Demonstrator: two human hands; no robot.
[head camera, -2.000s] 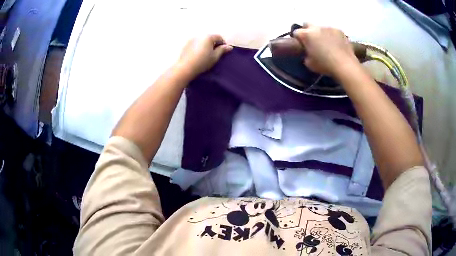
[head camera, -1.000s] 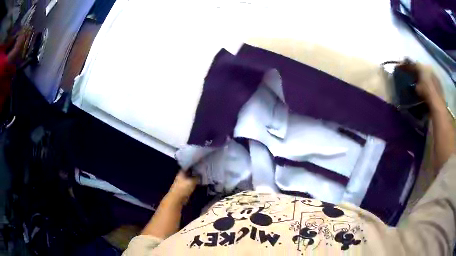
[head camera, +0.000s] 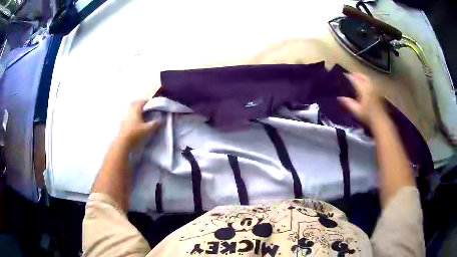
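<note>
The garment body lies across the table's near side, its pale interfaced inside up, with several narrow dark purple seam strips running towards me. A plain purple band lies along its far edge. My left hand is at the garment's left end, its fingers on the pale edge. My right hand is at the right end over the purple cloth, fingers apart and a little blurred; I cannot tell whether it grips the cloth. The steam iron stands at the back right, away from both hands.
The padded table cover is white, stained tan near the iron. The yellow-green hose runs from the iron down the table's right side. Blue-grey cloth hangs at the far left. Dark clutter lies beyond the edges.
My right hand has let go of the iron, which now rests at the back right. The garment has been turned and spread, showing more seam strips. My left hand has moved up to its left end.
</note>
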